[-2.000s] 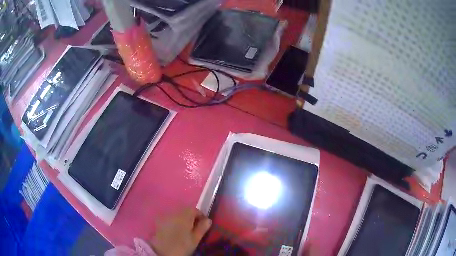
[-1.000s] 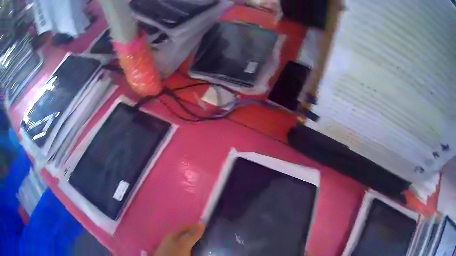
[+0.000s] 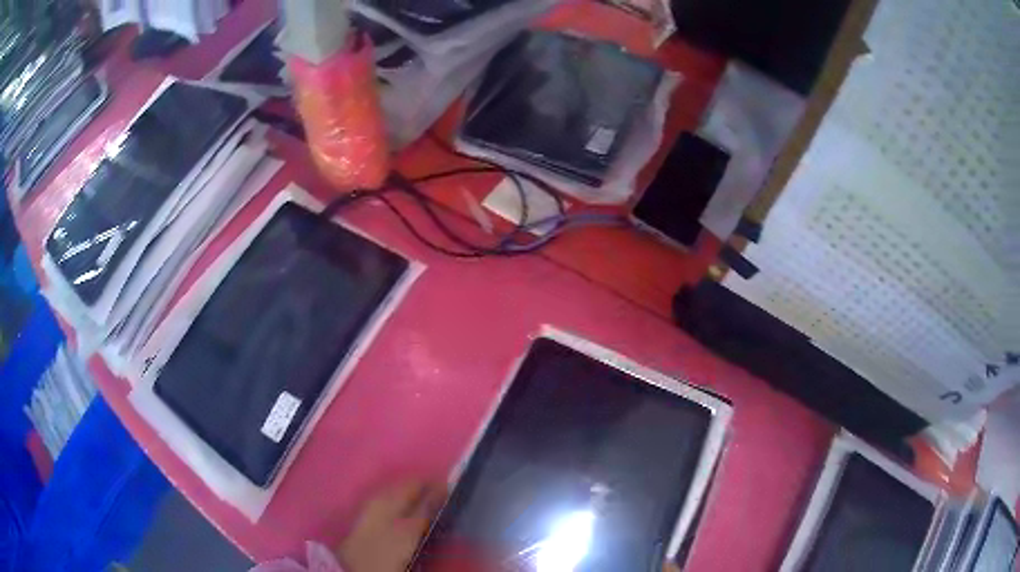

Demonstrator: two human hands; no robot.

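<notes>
A black glossy touch-screen module [image 3: 582, 447] lies over a white sleeve at the lower centre, with a bright reflection near its bottom, which the frame cuts off. The sleeve shows as a pale border along the top and right. My left hand [image 3: 392, 525] is blurred at the bottom edge, its fingers on the module's left edge, gripping it. My right hand cannot be made out.
Another module with a label [image 3: 268, 352] lies to the left, beside a stack of sleeved units [image 3: 151, 190]. Behind are cables [image 3: 447, 223], a wrapped post [image 3: 341, 123] and the chart's black base [image 3: 794, 358]. A further module [image 3: 867, 520] is at right.
The view has shifted slightly. The centre module now sits further left over its sleeve, with more border and a dark gap showing at its right. My left hand stays at its left edge.
</notes>
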